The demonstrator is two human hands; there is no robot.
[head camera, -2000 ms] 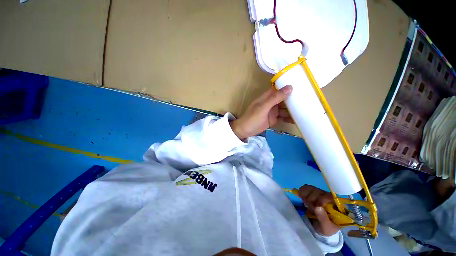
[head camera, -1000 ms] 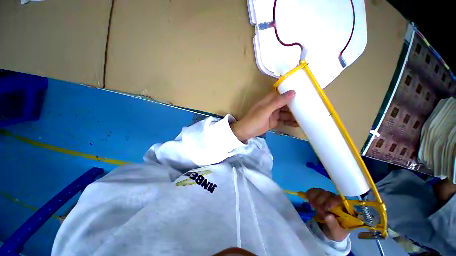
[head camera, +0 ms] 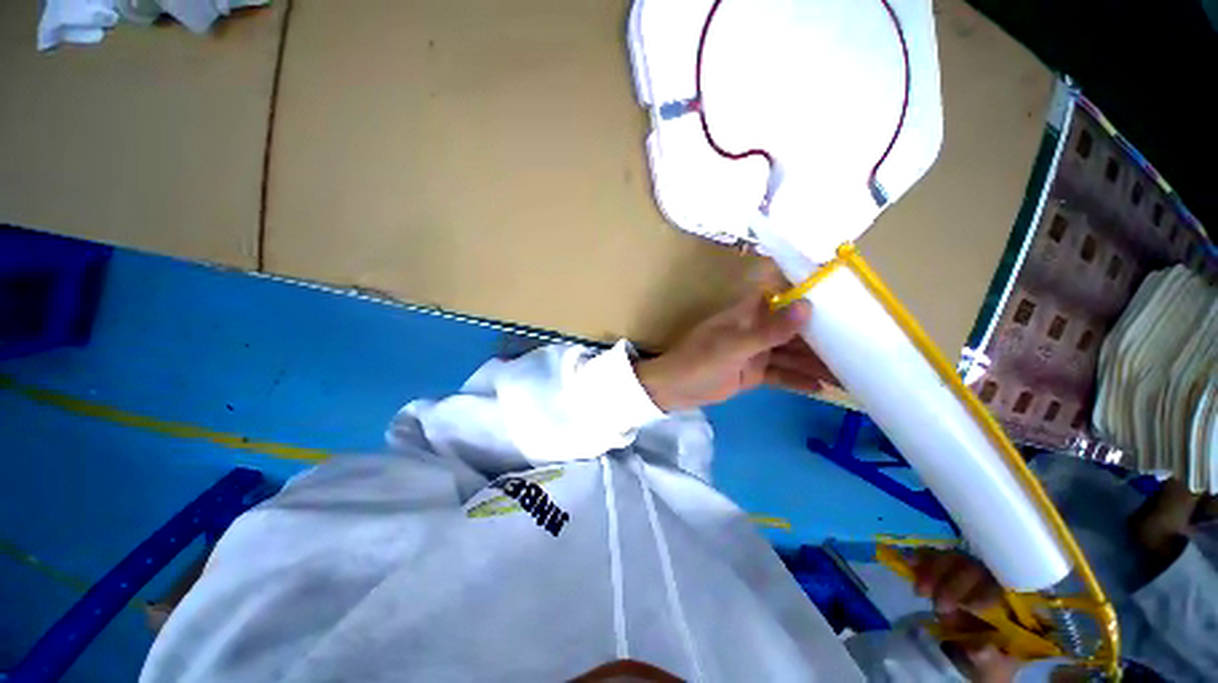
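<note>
A caulking gun [head camera: 982, 411] with a yellow frame and a white sealant cartridge [head camera: 922, 400] slants from upper left to lower right. My left hand [head camera: 737, 352] holds the front end of the gun. My right hand [head camera: 964, 600] grips the yellow trigger handle near the bottom right; it is partly hidden by the frame. The pale nozzle [head camera: 783, 246] points at the lower edge of a white panel [head camera: 815, 94]. Whether the tip touches the panel is hard to tell. A dark red wire [head camera: 703, 67] loops on the panel, with small grey tabs [head camera: 679, 110] at its sides.
The panel lies on a tan cardboard-covered bench [head camera: 454, 160]. Crumpled white tissue [head camera: 80, 16] lies at the top left. A patterned sheet [head camera: 1035, 307] and stacked panels [head camera: 1165, 374] are at right, beside another person's grey sleeve [head camera: 1189, 600]. Blue stool parts [head camera: 147, 567] stand on the blue floor.
The gun and both hands have moved down and to the right, and the nozzle now shows at the panel's lower edge. The view has shifted, so more of the panel and tissue shows.
</note>
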